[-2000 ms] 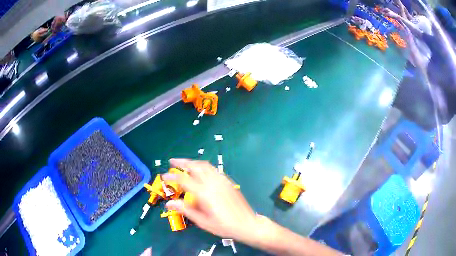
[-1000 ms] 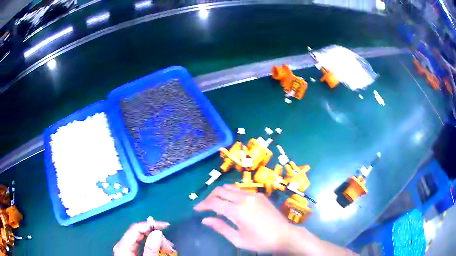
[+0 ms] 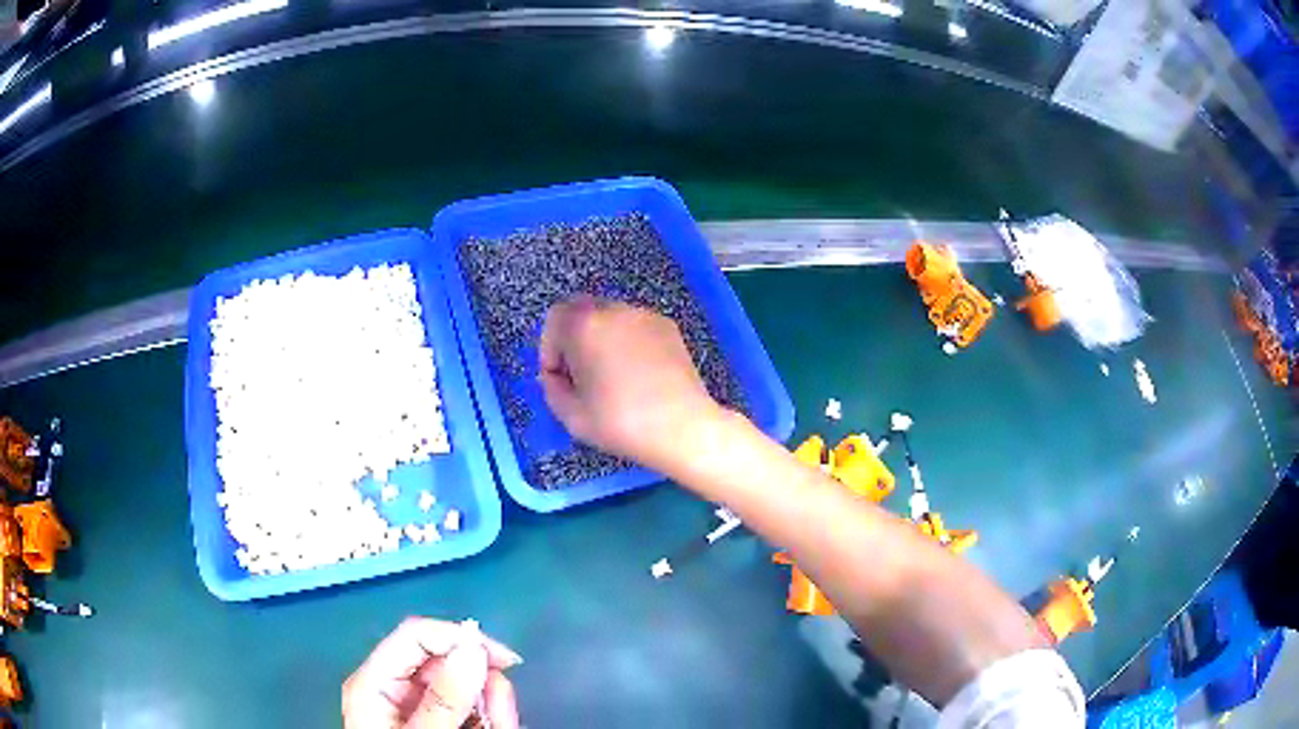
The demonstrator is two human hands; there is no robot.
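My right hand (image 3: pixel 620 378) is over the blue tray of small dark parts (image 3: pixel 769 392), with its fingers curled down. Its fingertips are mostly hidden, so I cannot tell whether it pinches a part. My left hand (image 3: pixel 435 686) is at the bottom edge, partly cut off, with thumb and fingers together. A small white plastic piece (image 3: pixel 472 627) shows at its fingertips; anything deeper in the hand is hidden. The blue tray of white parts (image 3: pixel 200 484) stands left of the dark parts tray, nearly covered in white pieces.
Orange connector housings (image 3: pixel 862 467) with wire leads lie right of the trays, partly behind my right forearm. More housings (image 3: pixel 40 534) lie at the left edge. A clear plastic bag (image 3: pixel 1090 285) lies at the back right. A metal rail (image 3: pixel 855 242) crosses behind the trays.
My right hand has moved from beside the orange housings to over the dark parts tray. My left hand stays low with its fingers together. The view has turned, shifting the trays rightward.
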